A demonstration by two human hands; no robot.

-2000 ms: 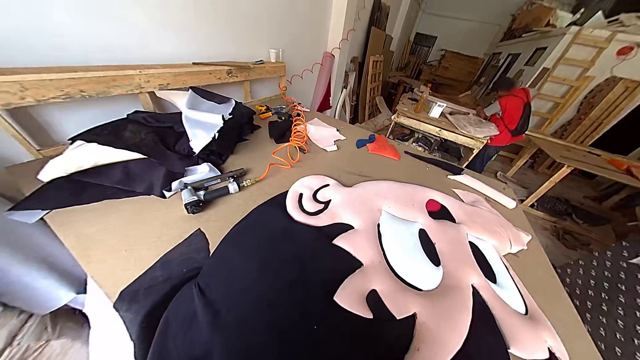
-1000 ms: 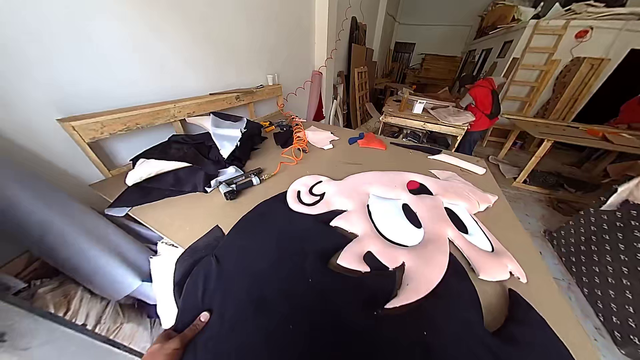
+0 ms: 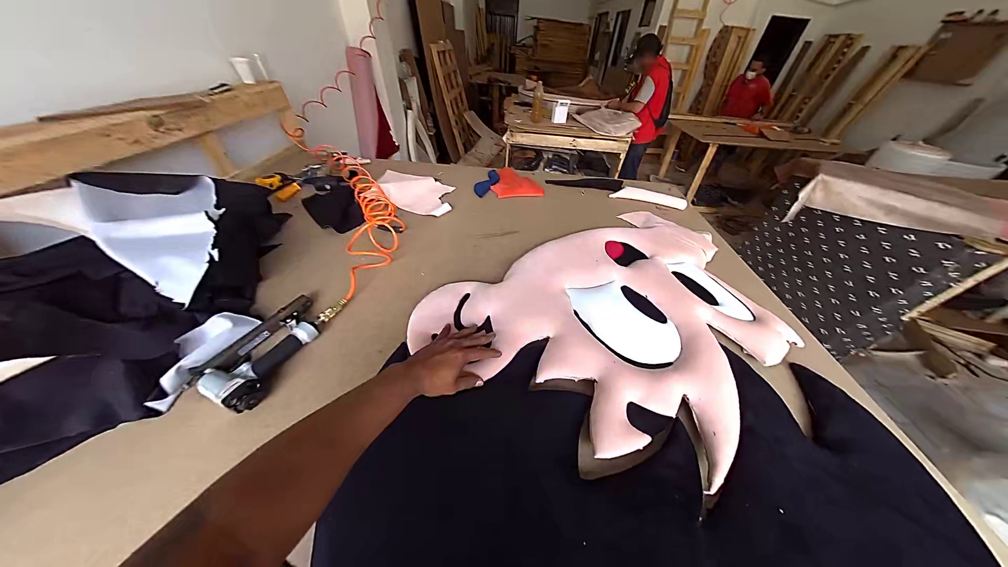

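My left hand (image 3: 450, 361) lies palm down, fingers apart, on the ear of a large padded cartoon face (image 3: 543, 276) covered in pale pink fabric. Its fingertips touch the black curved ear marks. Black padded hair (image 3: 488, 472) fills the area below the face, and dark gaps show between the two along the fringe. The face has white eyes (image 3: 630, 327) with black pupils and a small red-and-black mouth (image 3: 624, 252). My right hand is out of the frame.
A pneumatic stapler (image 3: 260, 358) on an orange coiled hose (image 3: 374, 205) lies left of the ear, beside black and white fabric scraps (image 3: 150, 236). Orange (image 3: 517, 183) and pink scraps (image 3: 415, 193) lie farther back. Two people in red (image 3: 652, 98) (image 3: 746, 96) are by the rear tables.
My left hand has moved from the lower left edge of the black hair up onto the pink ear. The view has turned and come nearer to the face.
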